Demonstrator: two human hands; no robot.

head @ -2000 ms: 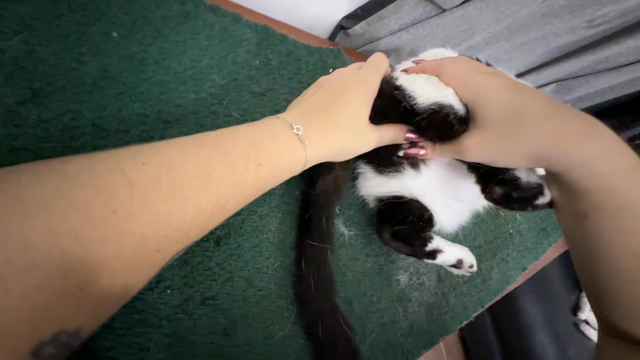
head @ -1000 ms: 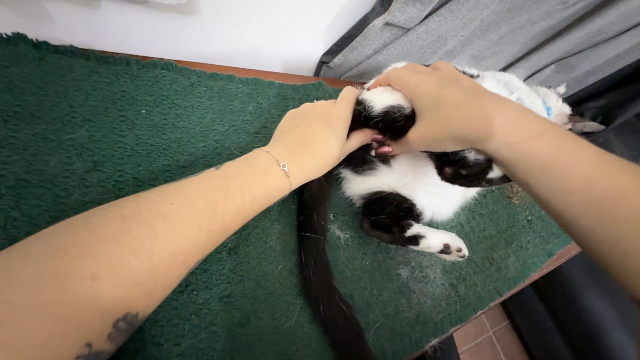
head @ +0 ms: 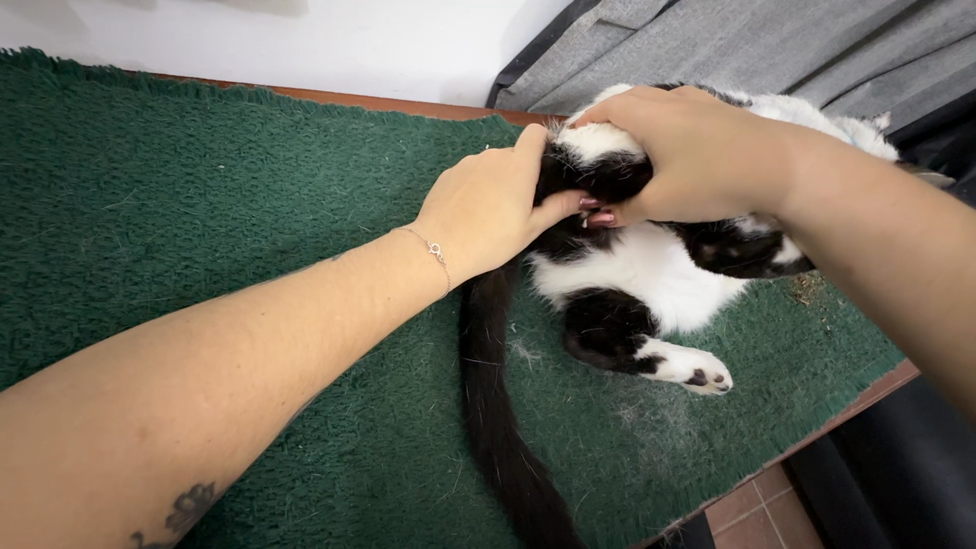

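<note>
A black and white cat (head: 640, 274) lies on a green mat, its belly and one hind paw toward me and its dark tail (head: 488, 396) trailing to the bottom edge. My left hand (head: 488, 198), with a thin bracelet at the wrist, grips the fur and skin at the cat's rear, above the tail base. My right hand (head: 686, 152) is curled around a raised black and white part, seemingly a hind leg. The thumb tips of both hands meet in the dark fur; what lies between them is too small to tell. The cat's head is mostly hidden behind my right arm.
The green textured mat (head: 229, 183) covers a brown-edged table and bears loose hair and some brown crumbs (head: 807, 290). Behind it are a white wall (head: 343, 46) and a gray curtain (head: 732, 53). A black padded surface (head: 877, 457) and floor tiles (head: 755, 515) show at lower right.
The view has shifted, bringing more of the wall and of the cat's far end into sight. Both hands keep their hold on the cat.
</note>
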